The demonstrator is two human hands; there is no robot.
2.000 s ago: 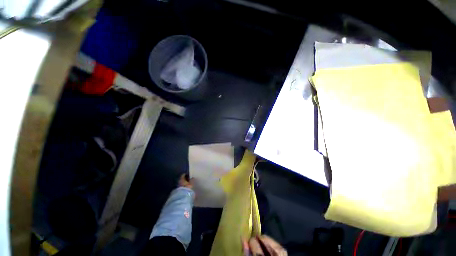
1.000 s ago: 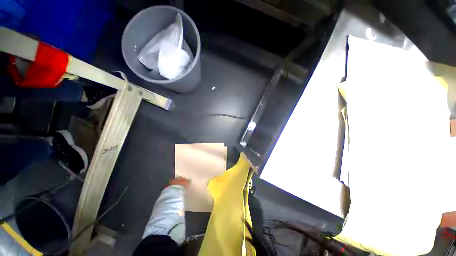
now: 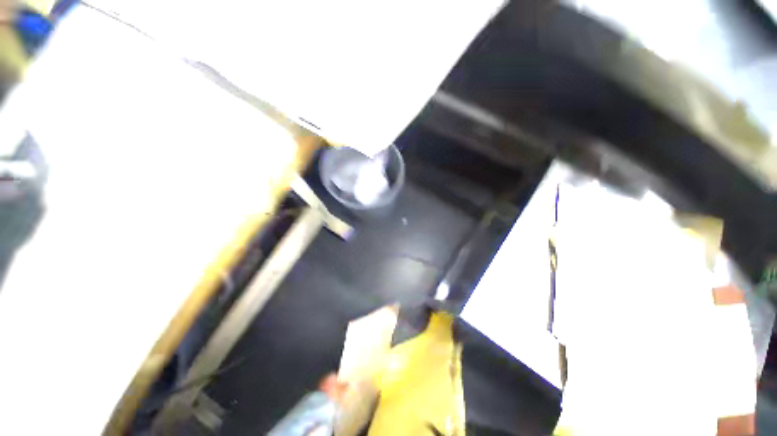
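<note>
My left hand (image 3: 333, 388), blurred and below a light-blue sleeve, grips the left edge of a pale panel (image 3: 368, 343) at bottom centre. The panel is tilted, and its lower part is shaded. A yellow panel (image 3: 423, 372) hangs just right of it, overlapping its right side, with a dark edge line down its right. The yellow panel's lower end is cut off by the frame. My right hand is not in view.
The overexposed panel stack (image 3: 652, 315) lies on a white board (image 3: 511, 298) at right, with red-brown tabs (image 3: 729, 295) beside it. A bright white table (image 3: 128, 204) fills the left. A grey bin (image 3: 362, 176) and wooden leg (image 3: 256, 294) stand beyond.
The view has swung, bringing the large white surface in at left. The pale panel has tilted and moved closer against the yellow one. My right hand, visible two seconds ago, is out of view.
</note>
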